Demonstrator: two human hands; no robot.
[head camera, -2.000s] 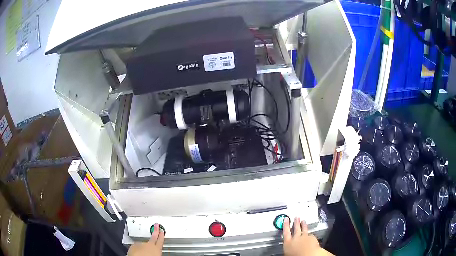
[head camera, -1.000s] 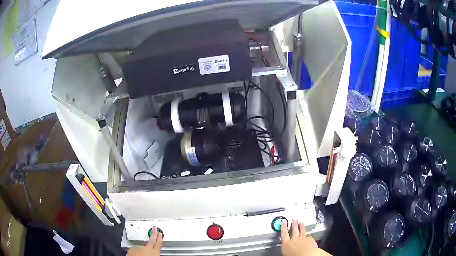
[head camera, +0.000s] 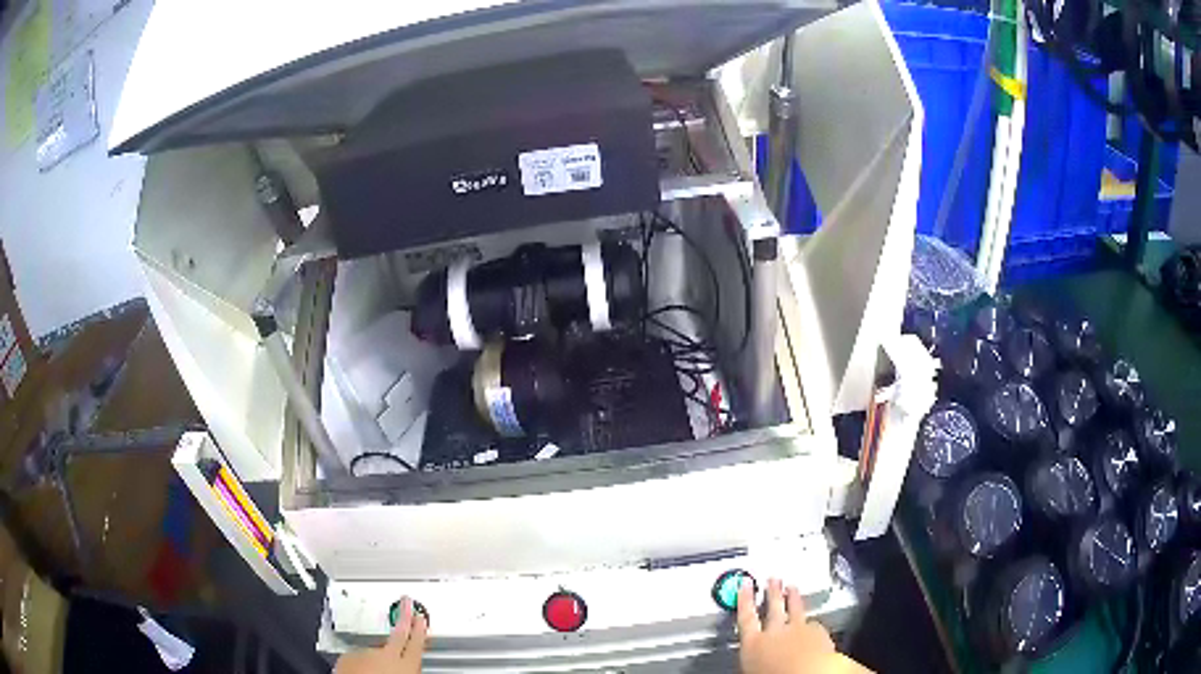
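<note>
The white shield box (head camera: 553, 533) stands in front of me with its lid (head camera: 264, 66) raised. Inside the chamber, black headphones (head camera: 527, 296) sit at the fixture with two white rings (head camera: 460, 306). My left hand (head camera: 386, 649) has its fingertips at the left green button (head camera: 410, 615). My right hand (head camera: 782, 635) has its fingertips at the right green button (head camera: 734, 590). Both hands hold nothing. The red button (head camera: 565, 611) lies between them. The lower parts of both hands are cut off by the frame.
Many black headphones (head camera: 1014, 408) lie on the green table (head camera: 1143, 316) at the right. Blue crates (head camera: 1054, 171) stand behind. A cardboard carton (head camera: 119, 369) is at the left. Black cables (head camera: 698, 342) hang in the chamber. A dark panel (head camera: 395, 184) is under the lid.
The view has shifted slightly, so the box appears a little further left. Both hands stay at the green buttons and the lid stays raised.
</note>
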